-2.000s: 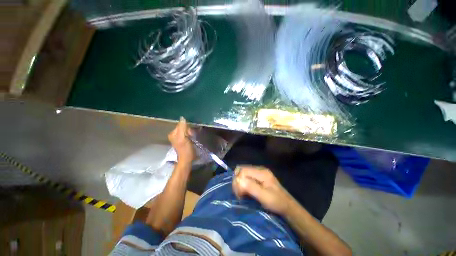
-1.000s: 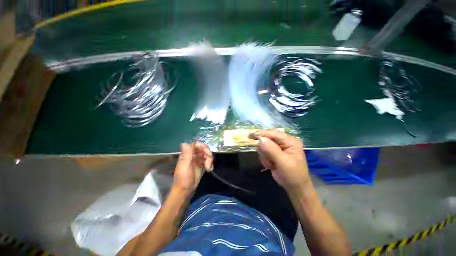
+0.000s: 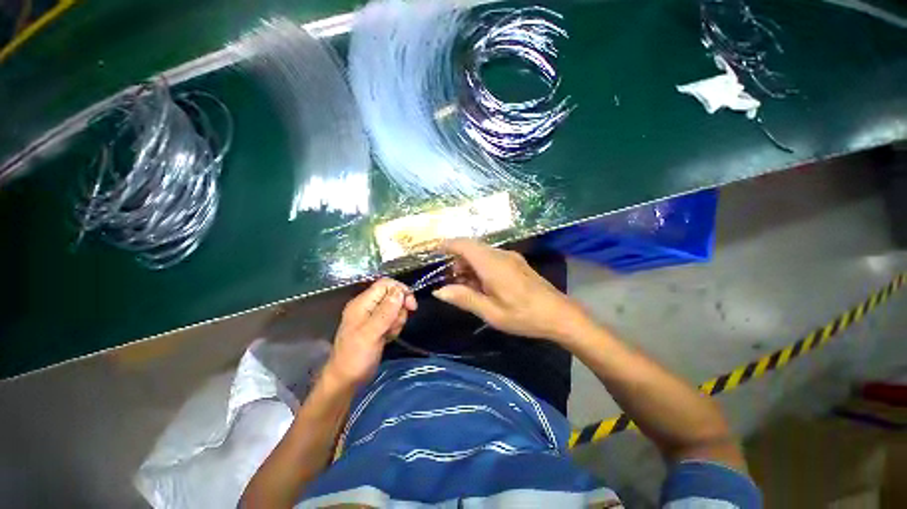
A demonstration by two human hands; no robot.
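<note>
My left hand (image 3: 373, 323) pinches a thin wire (image 3: 430, 278) between thumb and fingertips, just in front of the bench edge. The wire runs toward my right hand (image 3: 502, 288), and a dark strand of it loops below over the lap. My right hand is at the near edge of the cream-yellow tray (image 3: 448, 227), thumb and fingers apart around the wire's end. Whether its fingertips hold anything is too small to tell. The tray sits at the bench edge on a crinkled clear plastic bag (image 3: 348, 260).
The green bench holds a loose wire pile (image 3: 164, 189), a smaller pale bundle (image 3: 318, 119), a large pale bundle (image 3: 403, 99), a coiled wire ring (image 3: 477, 109), a dark tangle (image 3: 741, 40) and a white scrap (image 3: 721, 91). Below are a blue bin (image 3: 656, 234) and white sack (image 3: 234, 432).
My right hand has moved from over the tray to its near edge, closer to my left hand. My left hand has closed on the wire. The view has turned and shifted right.
</note>
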